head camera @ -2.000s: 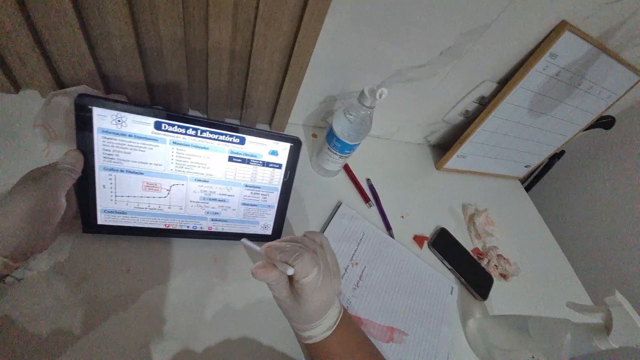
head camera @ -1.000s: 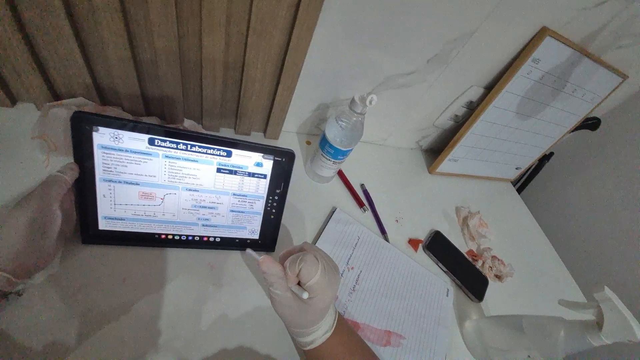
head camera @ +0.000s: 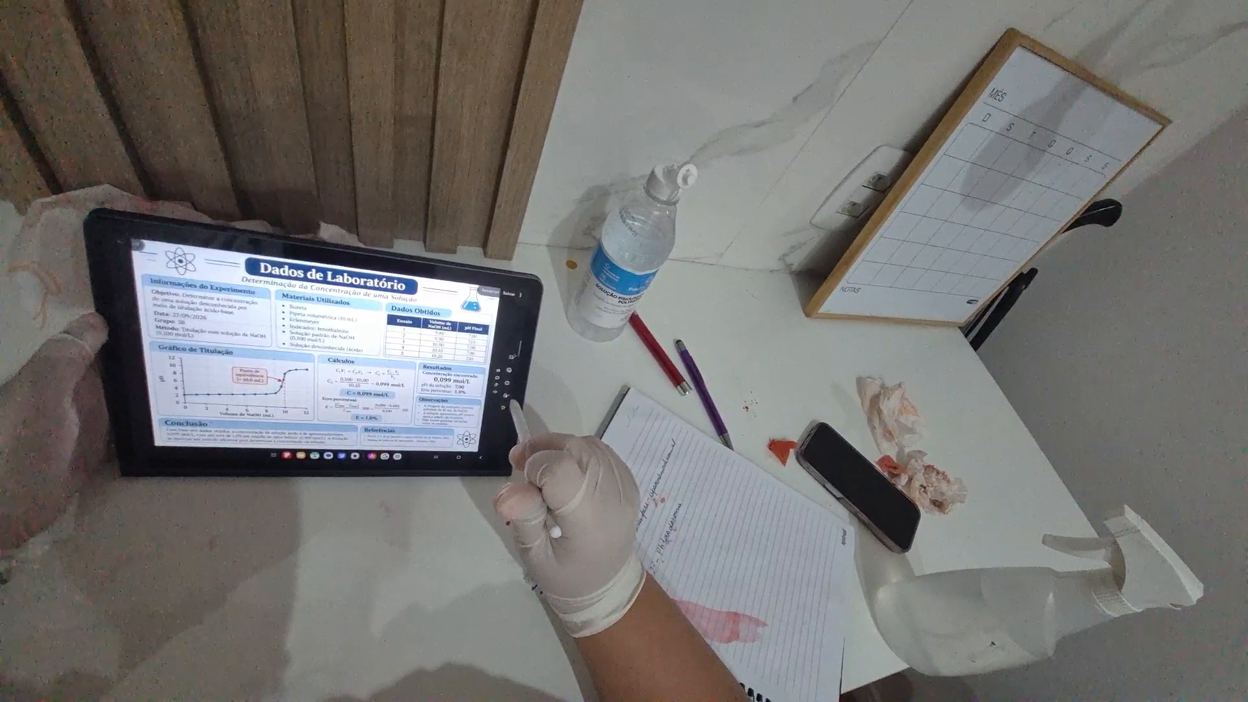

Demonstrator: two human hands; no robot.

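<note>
My left hand, in a pale translucent glove, grips the left edge of a black tablet. Its lit screen bears a graph, tables and writing. Closed around a white stylus is my right hand, in a white glove; the stylus tip is at the screen's lower right edge, though contact cannot be told. To the right of that hand lies a lined spiral notebook with handwriting and a pink stain, partly covered by my forearm.
A clear plastic bottle stands by the wall, near a red pen and a purple pen. Rightward are a smartphone, crumpled stained tissues, a spray bottle and a framed planner board. Wooden slats rise behind the tablet.
The stylus tip has moved from below the tablet's bottom edge up to the lower right part of its screen side. My left hand still holds the tablet.
</note>
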